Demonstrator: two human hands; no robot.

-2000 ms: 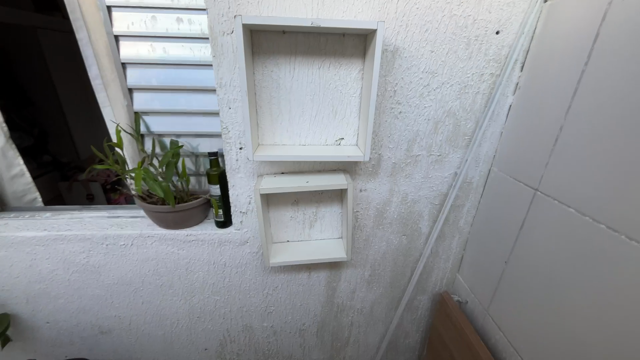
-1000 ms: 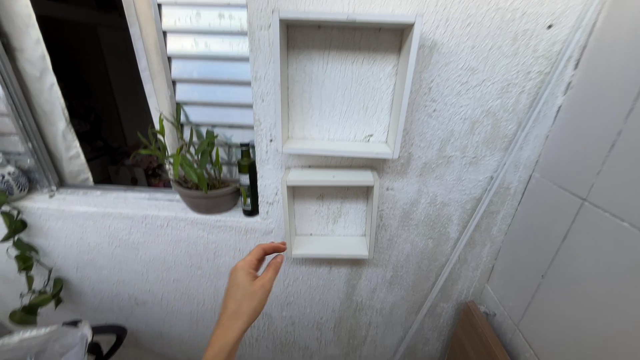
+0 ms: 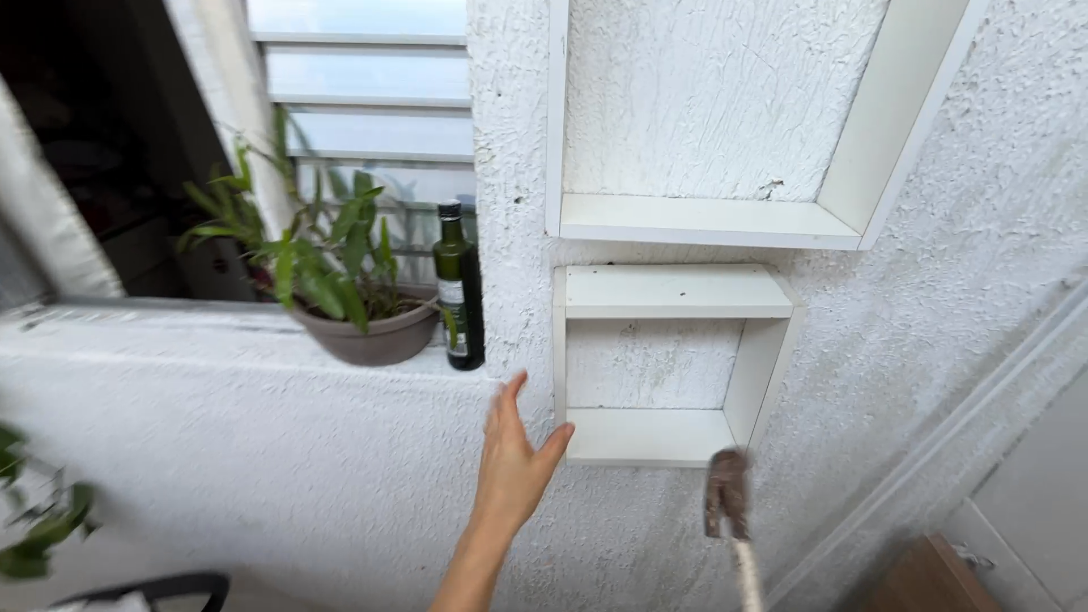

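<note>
My left hand (image 3: 518, 459) is raised with thumb and fingers apart, holding nothing, beside the lower left side of the small white box shelf (image 3: 654, 438) on the wall. Above it hangs a larger white box shelf (image 3: 710, 223). At the small shelf's lower right corner is a blurred brown tool head, seemingly a hammer (image 3: 728, 493), on a pale handle that runs down out of view. My right hand is not in the frame, so its hold on the handle cannot be seen.
A potted plant (image 3: 374, 336) and a dark green glass bottle (image 3: 459, 297) stand on the window ledge (image 3: 170, 340) at left. Leaves (image 3: 42, 531) hang at the lower left. A wooden board (image 3: 926, 578) is at the lower right, near the tiled wall (image 3: 1041, 476).
The view is closer to the shelves. My left hand, out of frame two seconds ago, is raised beside the small shelf. The brown-headed tool has come into view at the lower right.
</note>
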